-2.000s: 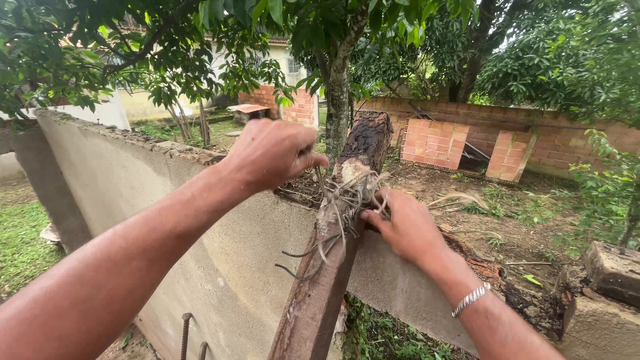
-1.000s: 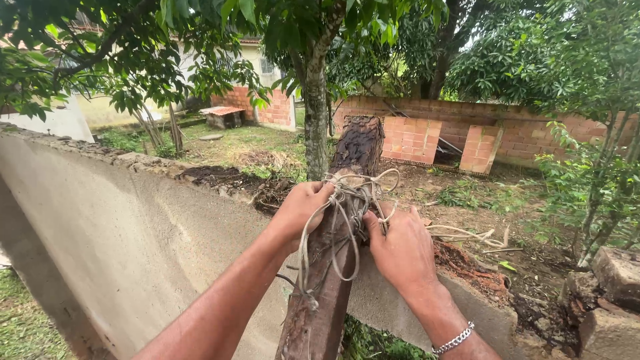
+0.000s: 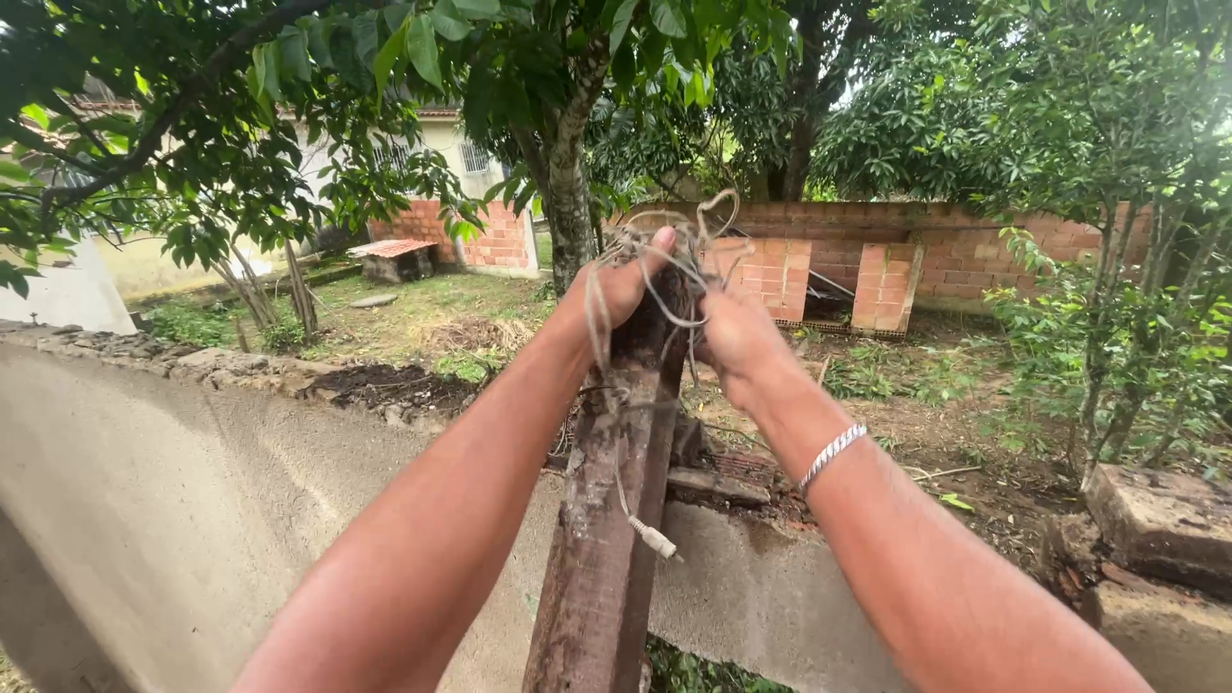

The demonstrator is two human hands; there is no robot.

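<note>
A weathered wooden post (image 3: 611, 510) leans up from the bottom of the head view, its dark, rough top end between my hands. A tangle of pale cord or thin cable (image 3: 664, 252) loops around that top end. My left hand (image 3: 621, 289) grips the tangle from the left, thumb up. On the right, my right hand (image 3: 736, 337) holds loops of the same cable; a bracelet is on that wrist. One strand hangs down the post and ends in a small pale plug (image 3: 654, 539). The post hides part of both hands' fingers.
A rendered masonry wall (image 3: 241, 472) with a broken, rubbly top runs behind the post. Loose broken bricks (image 3: 1160, 525) lie at the right. Beyond are a tree trunk (image 3: 570, 212), leafy branches overhead, orange brick panels (image 3: 760, 274) and a far brick wall.
Both hands and the cable tangle have moved up along the post to its top end. A hanging strand with a plug now shows below them.
</note>
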